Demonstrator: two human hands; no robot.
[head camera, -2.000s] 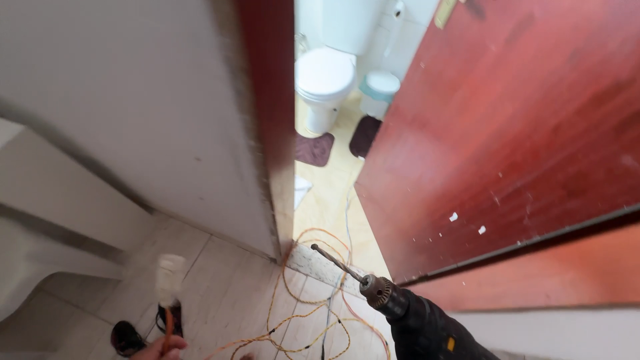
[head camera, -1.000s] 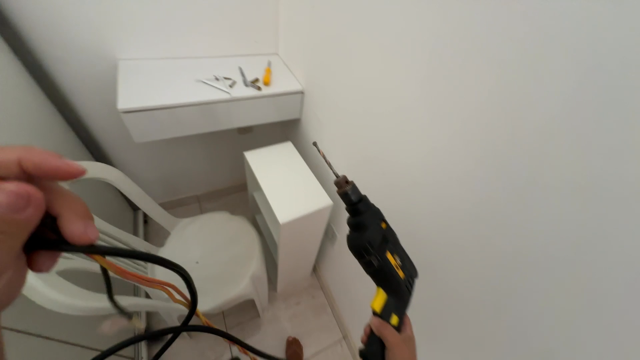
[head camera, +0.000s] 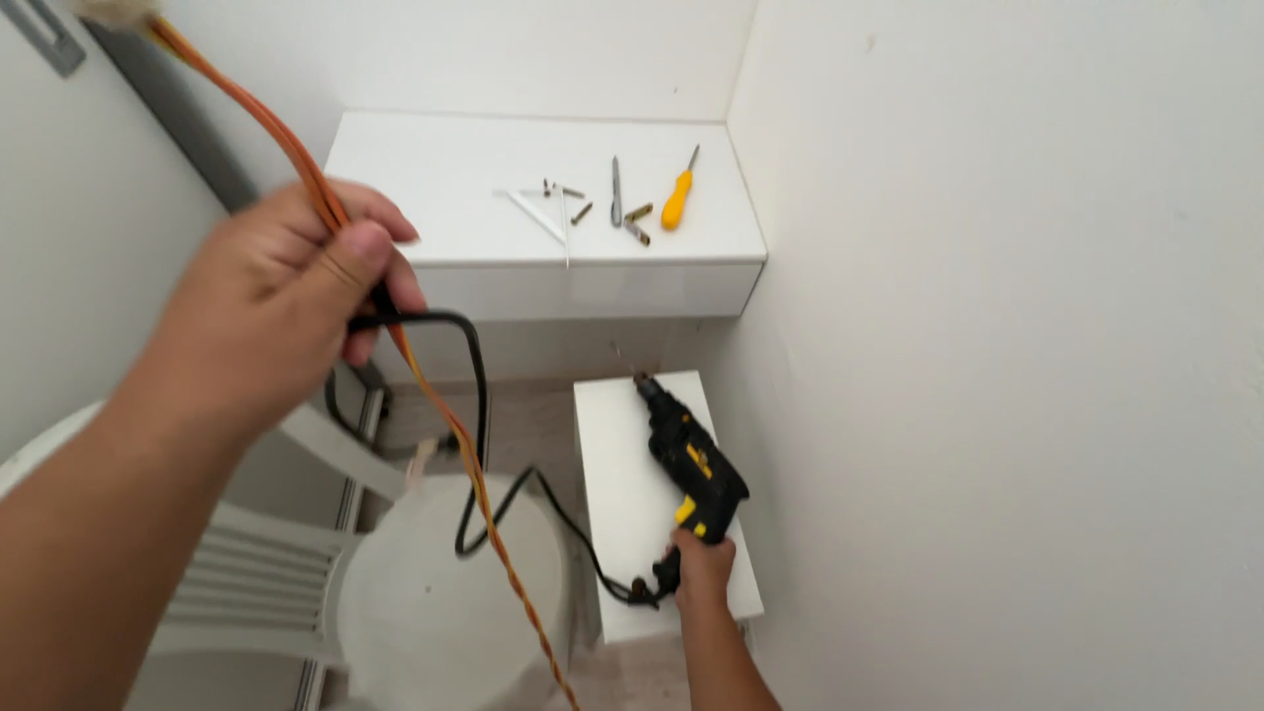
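Note:
My left hand (head camera: 281, 281) grips an orange twisted cable (head camera: 459, 430) together with a loop of black power cord (head camera: 481, 375). At the cable's upper end a whitish socket (head camera: 114, 8) is cut off by the view's top edge. My right hand (head camera: 703, 568) is closed round the handle of a black and yellow power drill (head camera: 696, 459), over a low white cabinet (head camera: 632, 474). The drill's bit points up and away toward the wall shelf. From the handle the black cord runs back left across the chair seat.
A white wall-mounted drawer shelf (head camera: 444, 188) holds a yellow screwdriver (head camera: 676, 200), a grey pen-like tool (head camera: 616, 193), screws, small metal pieces and a white triangular bracket (head camera: 538, 215). A white plastic chair (head camera: 444, 602) stands at lower left. A white wall (head camera: 987, 346) rises on the right.
The view has turned from the bathroom doorway to the shelf corner. Since one second ago, the drill has come over the low cabinet, and my left hand with the cables shows more fully.

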